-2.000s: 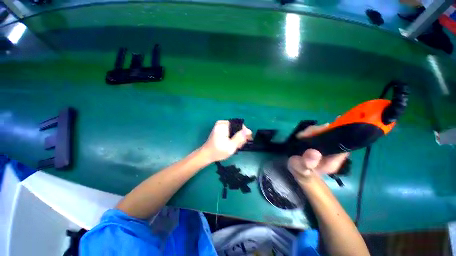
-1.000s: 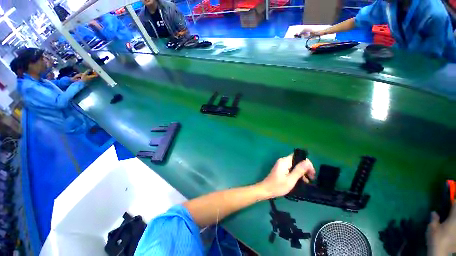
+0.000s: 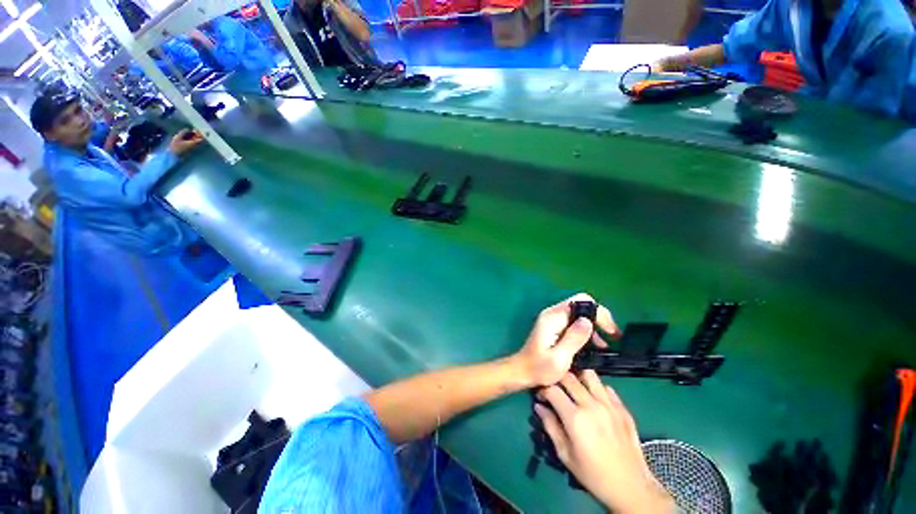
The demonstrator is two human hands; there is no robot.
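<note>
My left hand (image 3: 562, 341) is closed around the left arm of a black E-shaped bracket (image 3: 663, 366), whose other two arms point away from me. My right hand (image 3: 598, 432) is just below it, its fingertips close to the bracket's left end. It partly covers the left pile of small black pieces (image 3: 535, 464); whether it holds one is hidden. The grey screw dish (image 3: 688, 480) is partly behind my right wrist. More small black pieces (image 3: 795, 476) lie to its right. The orange-and-black electric screwdriver (image 3: 897, 432) lies at the right edge, cut off by the picture.
Two more E-shaped brackets lie on the green bench, one farther off (image 3: 430, 209) and one at left (image 3: 329, 276). A white carton (image 3: 166, 412) with black parts stands left of me. A person in blue (image 3: 121, 191) is at far left; others are across the bench, near another screwdriver (image 3: 675, 88).
My right hand has left the screwdriver at the right edge and moved left to beside my left hand, over the small pieces. My left hand still holds the bracket, which has shifted slightly.
</note>
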